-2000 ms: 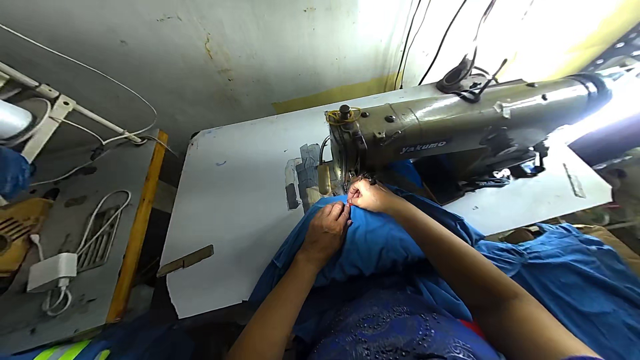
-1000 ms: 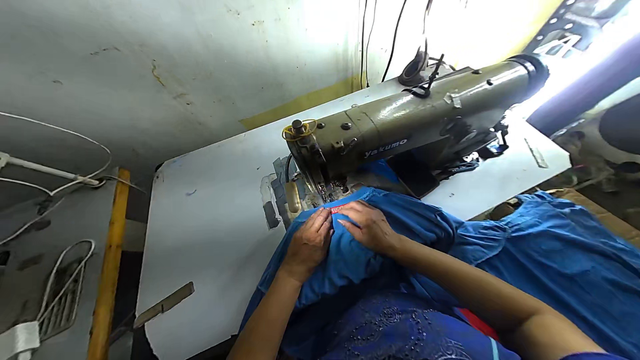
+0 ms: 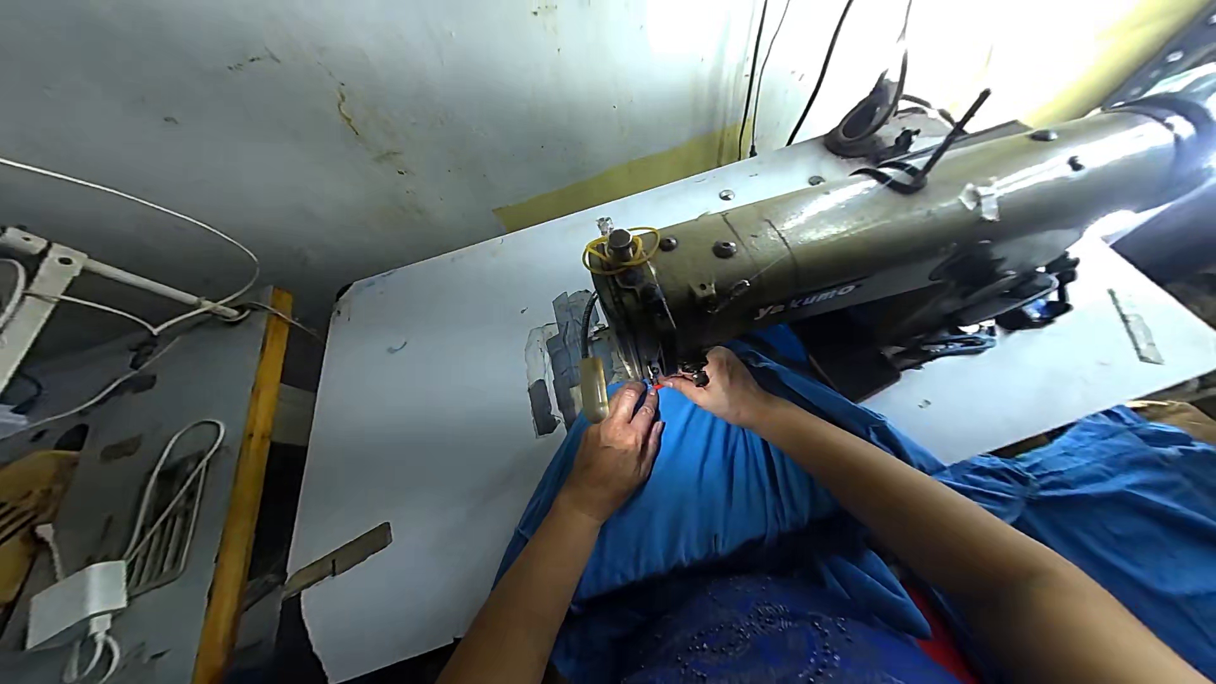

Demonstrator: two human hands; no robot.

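Observation:
An olive-green Yakumo sewing machine (image 3: 807, 256) stands on a white table. Blue fabric (image 3: 708, 484) spreads from under its needle area over the table edge and off to the right. My left hand (image 3: 617, 451) lies on the fabric just left of the needle, fingers pointing at the presser foot. My right hand (image 3: 727, 389) pinches a small red piece (image 3: 658, 386) at the fabric's edge, close beside the presser foot. The needle's tip is too small to make out. Yellow thread (image 3: 617, 252) loops around a knob on the machine's head.
The white tabletop (image 3: 408, 427) reaches left and behind the machine, up to the wall. A wooden strip (image 3: 245, 484) edges a grey surface at the left, where a white adapter (image 3: 81, 603) and cables lie. Black cords hang at the wall behind.
One second ago both hands were on the fabric's edge in front of the needle; now they are close in at the presser foot, my right hand beside the machine head.

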